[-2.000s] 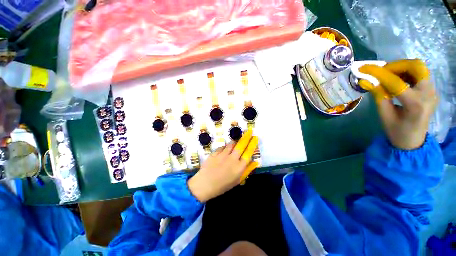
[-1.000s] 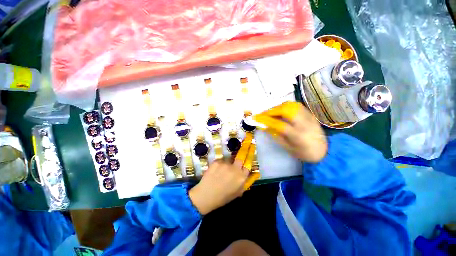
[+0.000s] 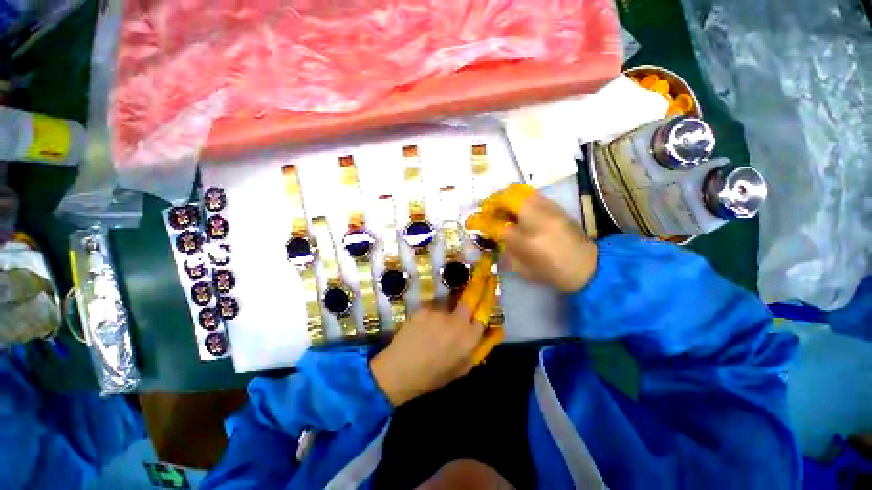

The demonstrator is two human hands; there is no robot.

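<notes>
Gold wristwatches with round black faces lie upright in two rows on the white work mat [image 3: 258,330]. The upper row includes a watch [image 3: 419,233], and the lower row includes another watch [image 3: 393,280]. My left hand [image 3: 435,340], in yellow finger cots, rests its fingertips on the rightmost watches, low on the bracelet. My right hand [image 3: 540,239], also in yellow finger cots, is at the face of the rightmost upper watch [image 3: 485,241], its fingers bent together. A bit of white shows at its fingertips, mostly hidden; the white wiping cloth was there earlier.
A plastic-covered pink foam tray [image 3: 363,81] lies behind the mat. Two solvent bottles [image 3: 655,177] stand in a metal dish at right. A strip of round dark stickers [image 3: 199,268] lies left, beside a clear sleeve [image 3: 103,311]. A squeeze bottle [image 3: 43,136] is upper left.
My right hand has come from the solvent bottles to the rightmost upper watch with the white cloth. My left hand has stayed on the rightmost watches. The view has shifted slightly.
</notes>
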